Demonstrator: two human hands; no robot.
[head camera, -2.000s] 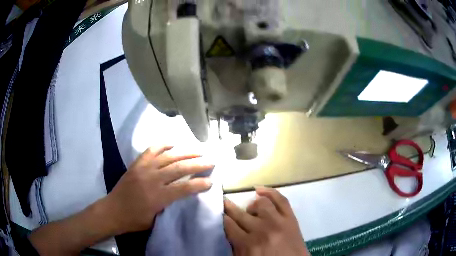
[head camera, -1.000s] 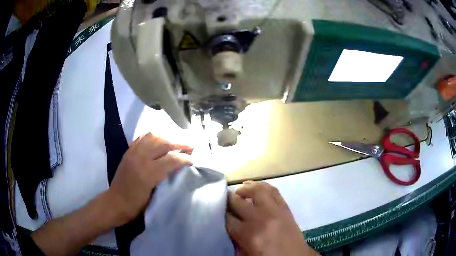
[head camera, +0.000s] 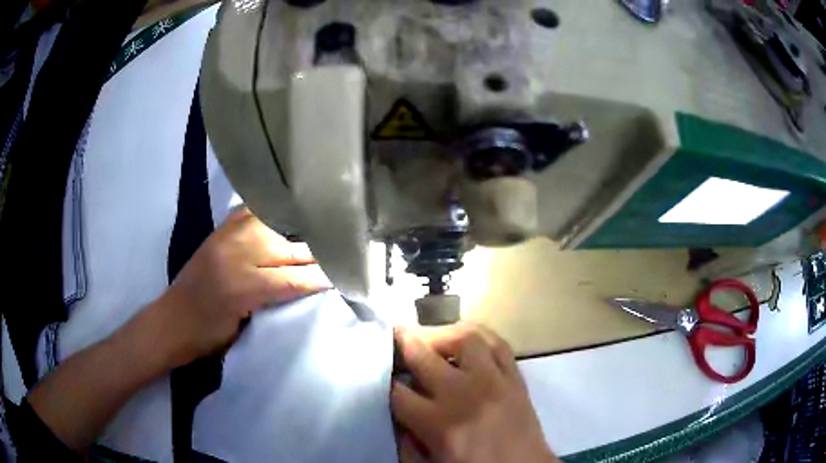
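Note:
A white fabric panel (head camera: 299, 389) lies over a black fabric panel (head camera: 187, 199), whose dark edge shows at its left. My left hand (head camera: 237, 276) is on the panels left of the needle area, fingers pointing toward it, partly behind the machine's front cover. My right hand (head camera: 466, 389) pinches the right edge of the white panel, just in front of the presser foot area. The sewing machine head (head camera: 417, 172) stands above. The needle and presser foot are lost in lamp glare and partly hidden.
Red-handled scissors (head camera: 715, 327) lie right of the needle on the beige machine bed (head camera: 561, 298). A green control panel (head camera: 725, 201) is at right. Stacked black pieces (head camera: 45, 172) lie at left. The green table edge (head camera: 670, 432) curves along the front.
My left hand has moved slightly up and left. My right hand is nearer the needle area and now pinches the cloth edge there. The white panel lies flatter and wider. The view has shifted.

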